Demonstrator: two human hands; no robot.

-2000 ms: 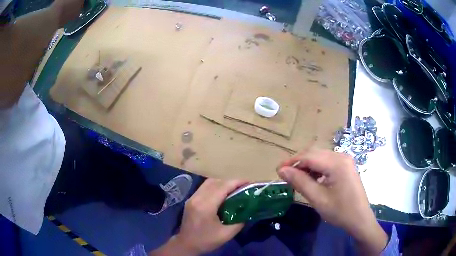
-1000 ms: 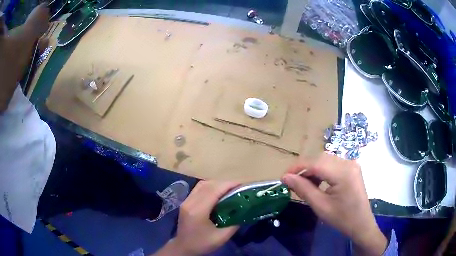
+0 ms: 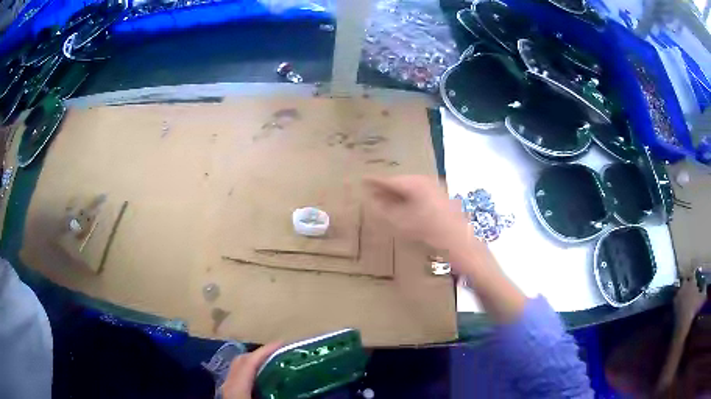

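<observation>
My left hand (image 3: 245,372), partly cut off by the bottom edge, holds the glossy green housing (image 3: 312,368) by its left end. The housing has a silver edge and small holes and is over the bench's front edge. My right hand (image 3: 417,209) is blurred above the cardboard, right of the white glue cup (image 3: 311,222). A small silver piece (image 3: 440,266) shows just below this hand; I cannot tell if it is held. No glue stick can be made out in the hand. More silver pieces (image 3: 485,216) lie piled on the white sheet (image 3: 499,287).
Green housings (image 3: 569,201) stand and overlap on the right. A clear bag (image 3: 409,47) of small parts is by the metal post (image 3: 347,47). A second cardboard pad (image 3: 97,234) is at left. Another person's hand (image 3: 688,305) is at far right, a white garment (image 3: 23,335) at lower left.
My right hand has left the housing and moved up and forward over the cardboard. My left hand still holds the housing, now lower. The view has shifted right and up.
</observation>
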